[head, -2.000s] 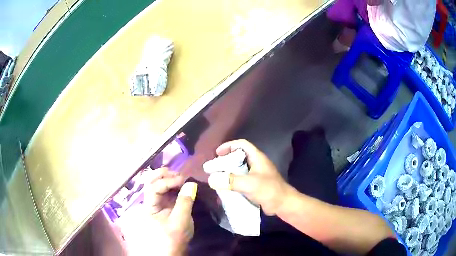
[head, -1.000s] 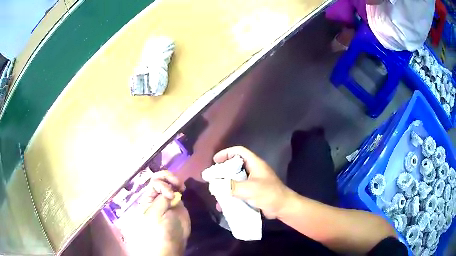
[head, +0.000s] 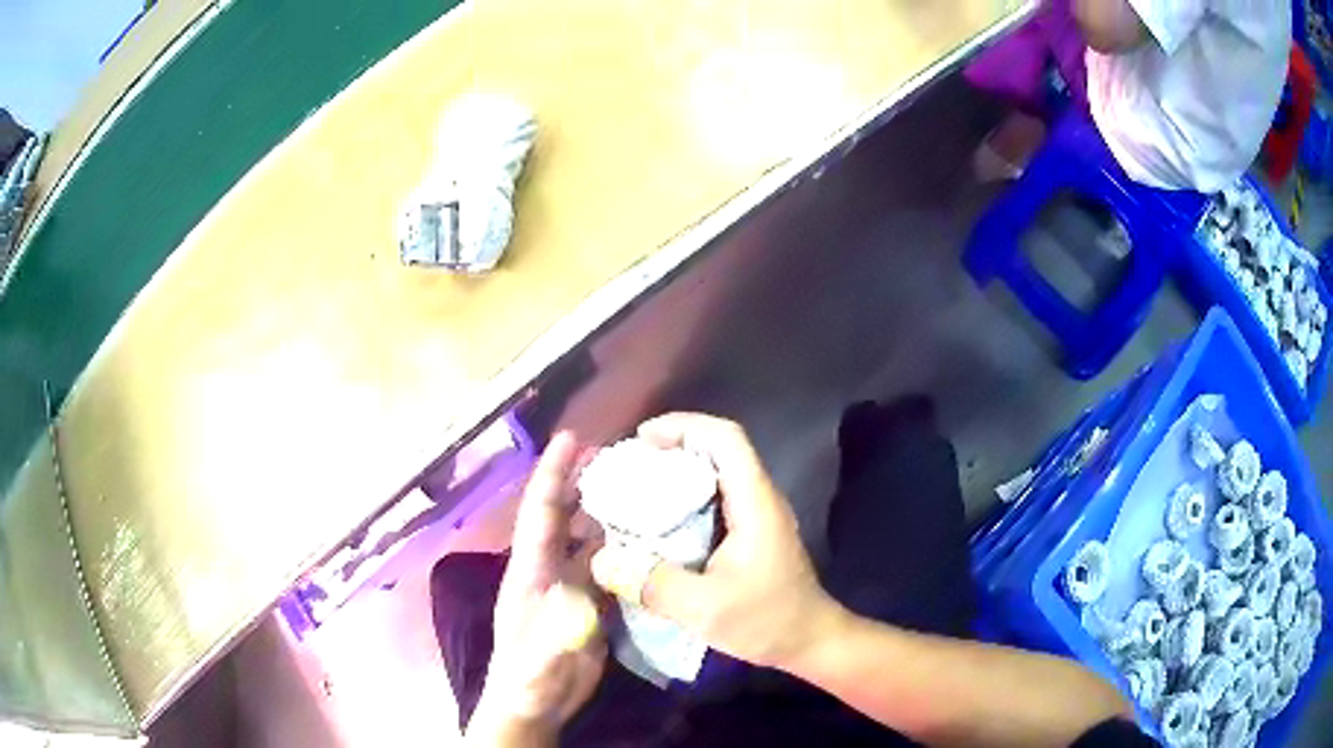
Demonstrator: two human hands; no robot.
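My right hand (head: pixel 753 563) is closed around a whitish joined piece (head: pixel 651 497), held over my lap with its bumpy round collar end up. The lower part of the piece hangs below my fingers. My left hand (head: pixel 548 614) is at the left side of the collar, fingers extended and overexposed; whether its fingertips press on the piece or hold something small is unclear. Another whitish assembly (head: pixel 468 190) lies on the tan bench (head: pixel 322 307).
A purple tray (head: pixel 424 512) with white parts sits below the bench edge. A blue tote (head: pixel 1023 570) of ring pieces (head: pixel 1191 512) stands at right. Behind it are a blue stool (head: pixel 1075 278), another blue crate of parts and a person in a white top (head: pixel 1191 95).
My left hand has moved right from the purple tray to the held piece. The piece is now more upright, its collar end facing up. The view has shifted slightly.
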